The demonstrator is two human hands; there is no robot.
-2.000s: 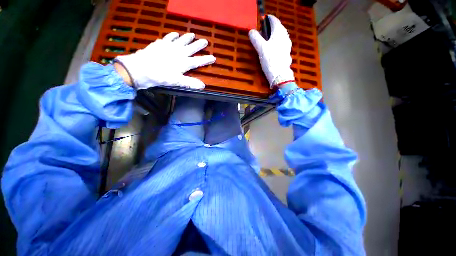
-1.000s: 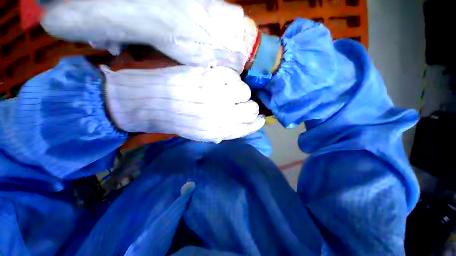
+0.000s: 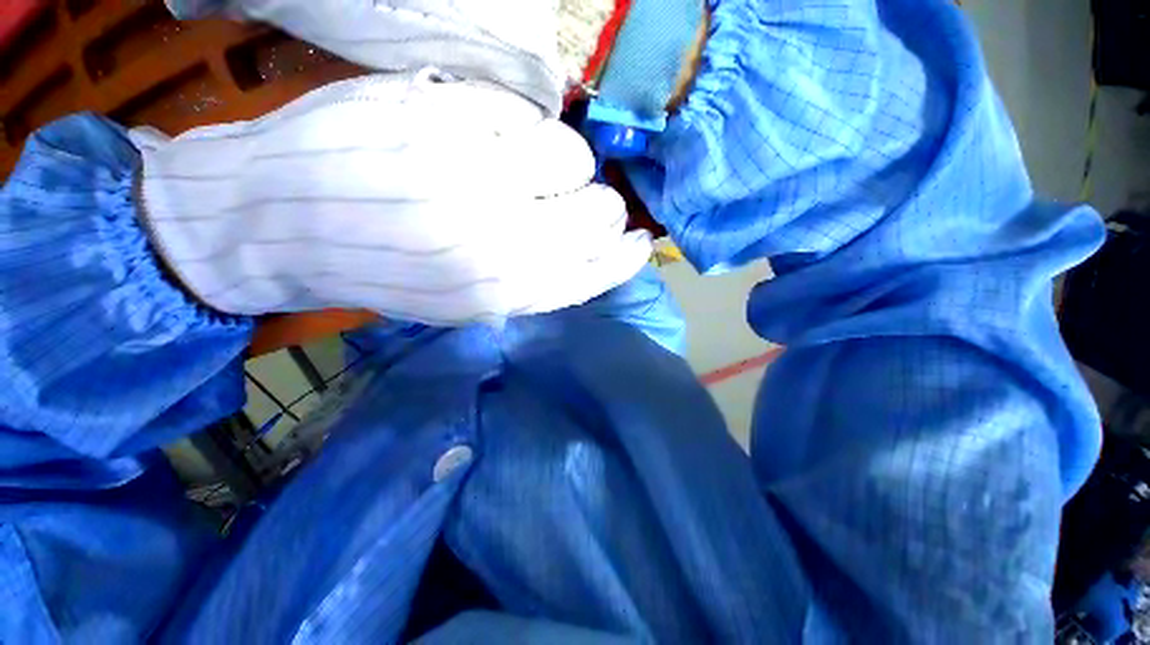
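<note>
My left hand [image 3: 391, 202], in a white ribbed knit glove, lies across the centre with its fingers together. Its fingertips are just below my right wrist; the palm side is hidden, so I cannot tell if they hold anything. My right hand [image 3: 404, 32], in the same kind of glove with a red cuff edge, is behind it and cut by the top edge; its fingers are mostly hidden. A blue wrist strap [image 3: 648, 61] is around the right wrist, with a darker blue fastener [image 3: 621, 139] at its lower end, near my left fingers.
The orange-brown slotted grate [image 3: 164, 69] is at the upper left behind my hands, with a red corner at its far left. A wire rack [image 3: 284, 391] shows below it. Grey floor with a red line [image 3: 742, 367] is beyond my lap, and dark objects stand at the right edge.
My hands have left the grate and come together close to my body. Over the last second they shifted left and up in view, and the strap's fastener shows more clearly.
</note>
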